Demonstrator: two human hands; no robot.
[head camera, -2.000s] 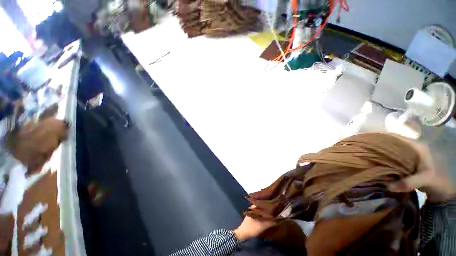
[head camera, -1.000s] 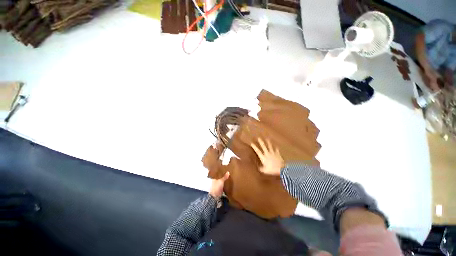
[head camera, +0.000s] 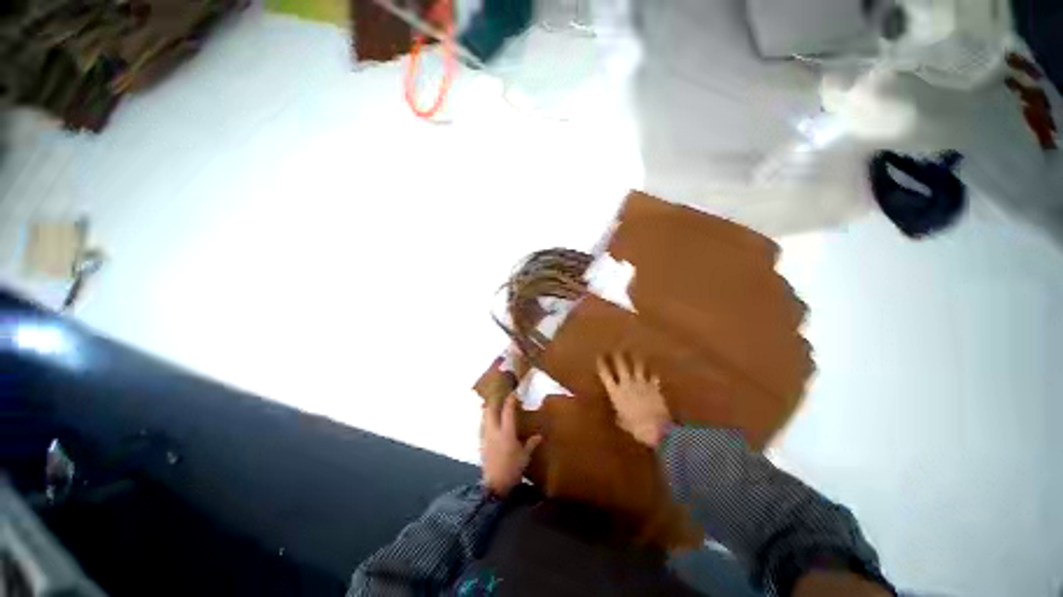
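A pile of brown bag panels (head camera: 699, 274) lies on the white-covered table at its near edge, partly fanned out. The bag handles (head camera: 548, 286) are bunched into a loop at the pile's left side, with white patches (head camera: 611, 281) showing beside them. My right hand (head camera: 635, 402) lies flat on top of the panels with its fingers spread. My left hand (head camera: 504, 446) is at the near left corner of the pile, its fingers on the panel edge; whether it grips the edge is hard to tell.
Brown piles (head camera: 117, 53) lie at the far left. A tan square (head camera: 54, 248) and a short tool (head camera: 84, 275) are near the left table edge. An orange-red hose (head camera: 431, 82) hangs at the back. A black bundle (head camera: 919, 192) and a blurred white fan base (head camera: 868, 107) are at the right.
The bundle, earlier carried in both hands, now lies on the table. Since one second ago the panels have spread somewhat wider, and the view has shifted.
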